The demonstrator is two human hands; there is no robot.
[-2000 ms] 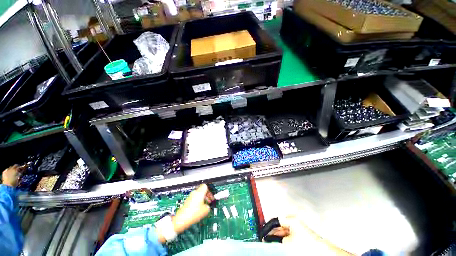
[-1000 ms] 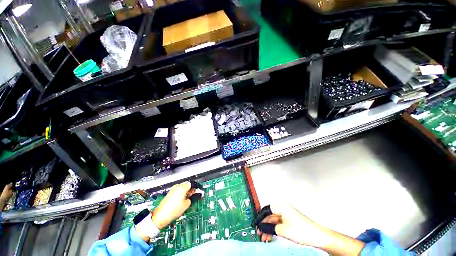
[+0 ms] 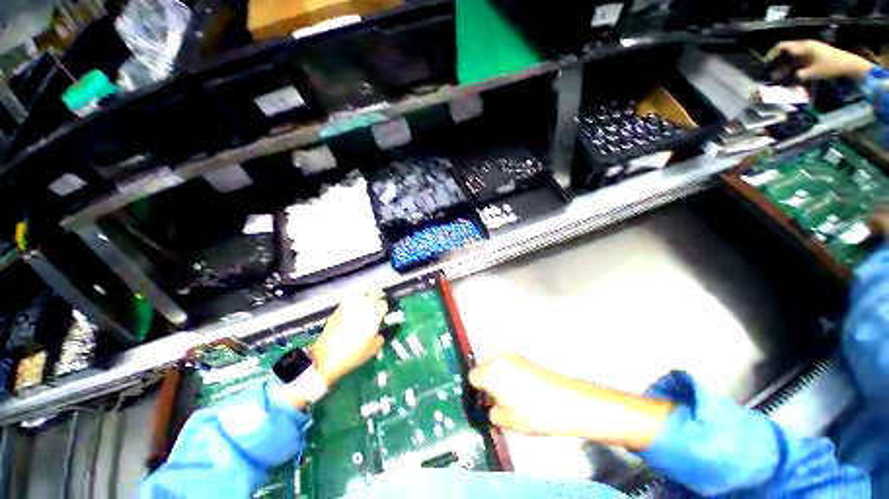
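A green circuit board [image 3: 414, 389] with white parts lies in a dark carrier with a reddish-brown right rail [image 3: 457, 326]. My left hand [image 3: 353, 336], with a watch at the wrist, is over the upper middle of the board beside small white parts. Its fingers are bent down and their tips are partly hidden, so I cannot tell if they hold anything. My right hand [image 3: 517, 398] is at the carrier's right rail, fingers curled and pointing left. Dark finger covers show at its tips over the rail and board edge. Whether it grips the rail or a small part is unclear.
Behind the board are bins of white components [image 3: 331, 230], blue components [image 3: 436, 242] and grey-black components [image 3: 417, 190]. Large black totes [image 3: 322, 83] stand above. A metal surface [image 3: 604, 312] lies right. Another person's hand [image 3: 817, 60] reaches over bins near a second board [image 3: 814, 200].
The view has shifted right and down. My right hand has moved up along the rail. My left hand stays over the upper board. Another person's hand and sleeve have appeared at right; the one at far left is gone.
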